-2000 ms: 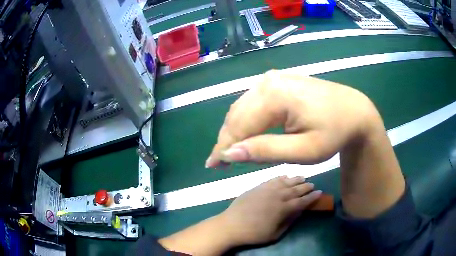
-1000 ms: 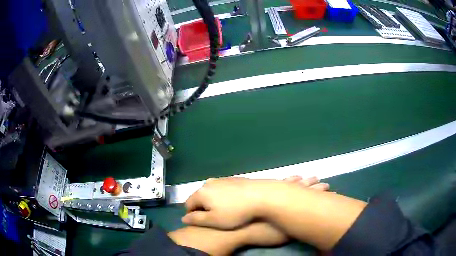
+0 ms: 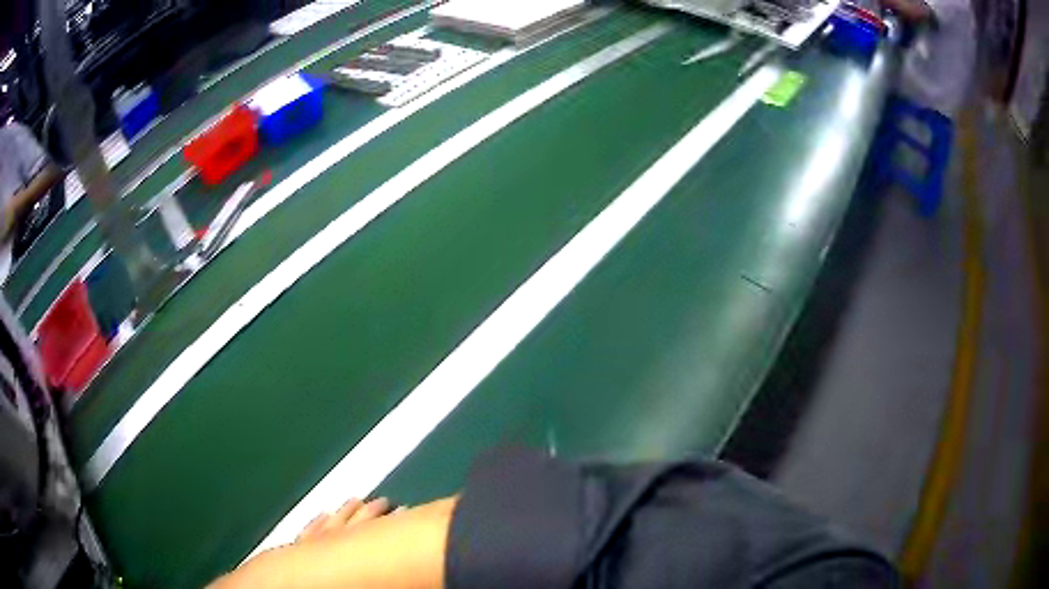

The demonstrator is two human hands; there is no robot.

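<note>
The green bench surface point(image 3: 380, 299) with curved white strips lies in front of me. My right forearm, in a dark sleeve, comes in from the lower right and crosses the bottom left; my right hand is cut off by the bottom edge. Fingertips of my left hand point(image 3: 345, 515) show just beyond that forearm, on the near white strip point(image 3: 489, 334). The rest of my left hand is hidden, and whether it holds anything cannot be seen.
Red bins point(image 3: 222, 144) and a blue bin point(image 3: 289, 109) stand on the far left side, near perforated grey bars point(image 3: 397, 69). A green label point(image 3: 783, 89) lies at the far end. A blue stool point(image 3: 917, 155) and people's arms show at the edges. A yellow line marks the walkway.
The view has turned to the right, so the machine with the red button has mostly left the picture. My right hand came down over my left, then went out of view.
</note>
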